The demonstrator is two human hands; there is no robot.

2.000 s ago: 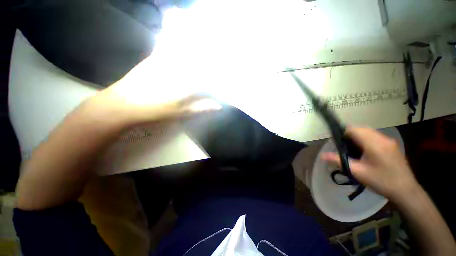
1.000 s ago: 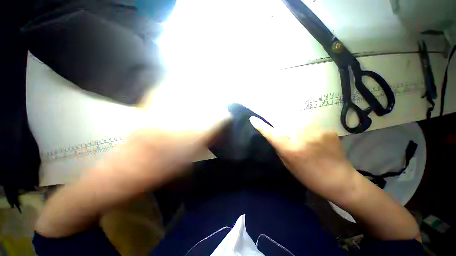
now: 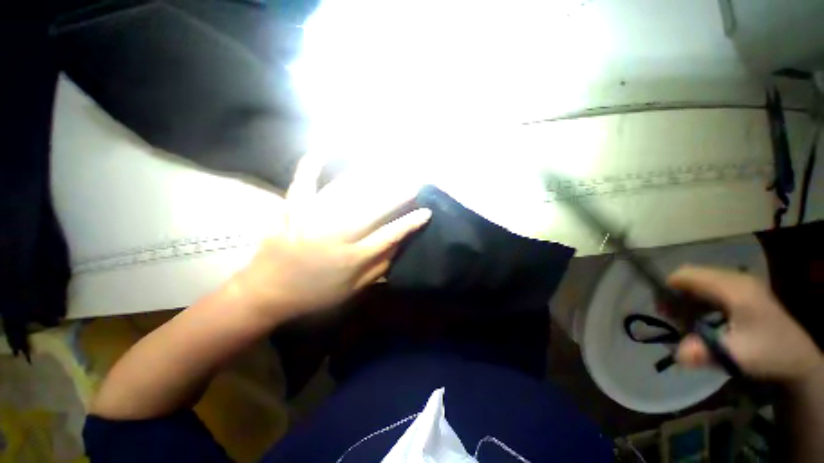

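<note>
A small black cloth piece lies over the front edge of the white table, its lower part hanging towards my lap. My left hand is on its left side, fingertips at its upper left corner; glare washes out part of the hand. My right hand grips the black shears over the white round lid. The shears are blurred, with the blades pointing up and left, apart from the cloth.
Large dark cloth covers the table's upper left. Slim dark snips lie at the right. A black looped strip rests on the white round lid. Strong glare hides the upper middle.
The shears lay on the table a second ago; my right hand has left the cloth and picked them up. My left hand stays at the cloth, which now spreads out to the right.
</note>
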